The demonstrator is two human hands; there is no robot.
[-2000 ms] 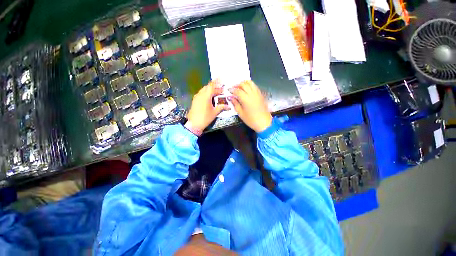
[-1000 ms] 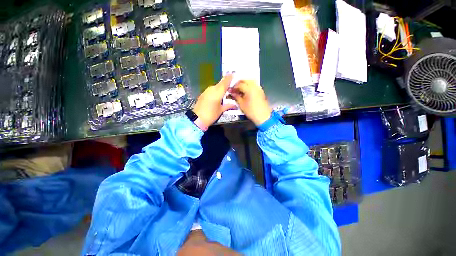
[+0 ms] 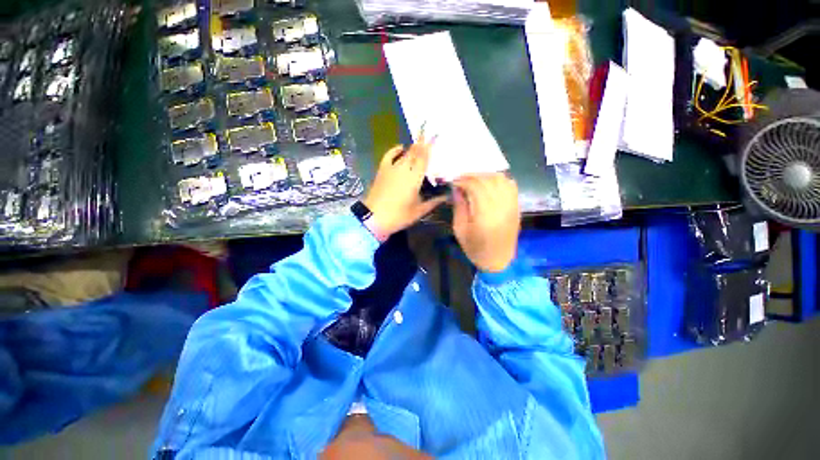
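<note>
A long white backing sheet [image 3: 447, 103] lies tilted on the green mat in front of me. My left hand [image 3: 400, 187] is at its lower left edge, thumb pointing right, fingers partly spread; a small dark thing shows between the hands, too blurred to name. My right hand [image 3: 485, 216] is at the sheet's lower right corner, with thumb and fingertips pinched on that corner. A clear blister tray [image 3: 270, 199] with rows of circuit boards [image 3: 250, 137] lies to the left. Some metal shields glare white, others look duller brown.
Stacked glossy trays [image 3: 58, 135] stand at far left. White sheets [image 3: 647, 85] and an amber strip [image 3: 574, 76] in clear plastic lie right. A grey fan [image 3: 791, 171] is at far right. Below the bench edge, a tray of boards [image 3: 598, 314] rests on blue.
The backing sheet has turned, its lower end swinging right. My right hand has moved right and down with its corner. My left hand has stayed near the sheet's lower left.
</note>
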